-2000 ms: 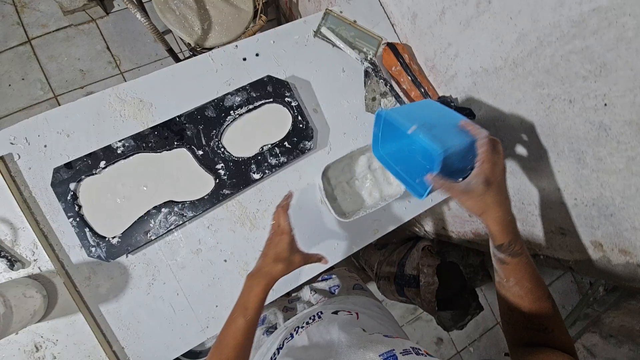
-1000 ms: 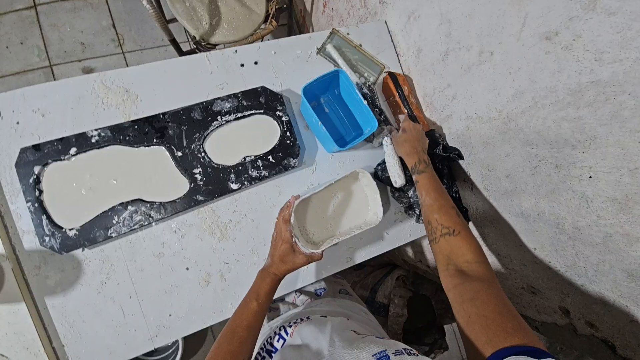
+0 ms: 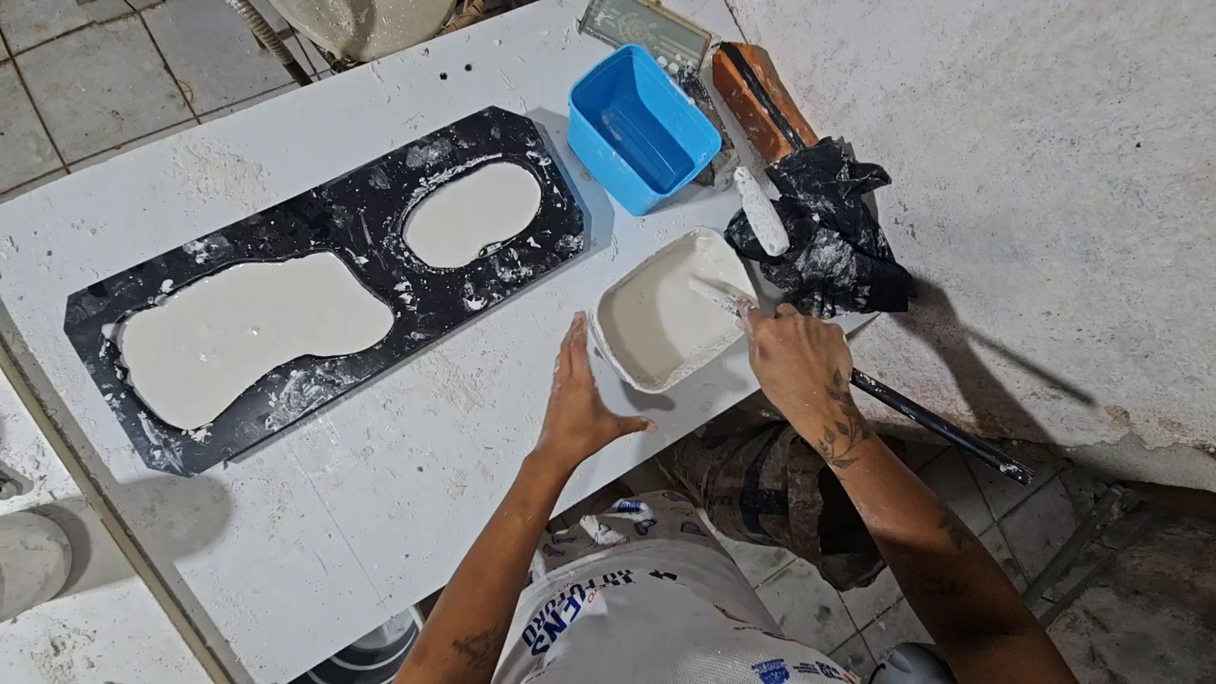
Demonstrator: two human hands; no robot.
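Observation:
My right hand grips a dark-handled tool, whose pale coated end dips into a whitish mix in a rectangular plastic tub. Open beside the tub's left side is my left hand, thumb and fingers apart; whether its fingertips touch the wall I cannot tell. To the left lies a black mold with two cavities, a large wavy one and a smaller oval one, both filled with smooth white material. An empty-looking blue plastic container stands behind the tub.
Right of the tub lie a crumpled black plastic bag, a white-coated object and an orange-and-black case. A clear case sits at the back edge. The wall bounds the right side. A large sack stands below the table.
The blue container, in my right hand two seconds ago, now stands on the table. My right hand has moved from the orange case to the tub with the tool. My left hand has let go of the tub.

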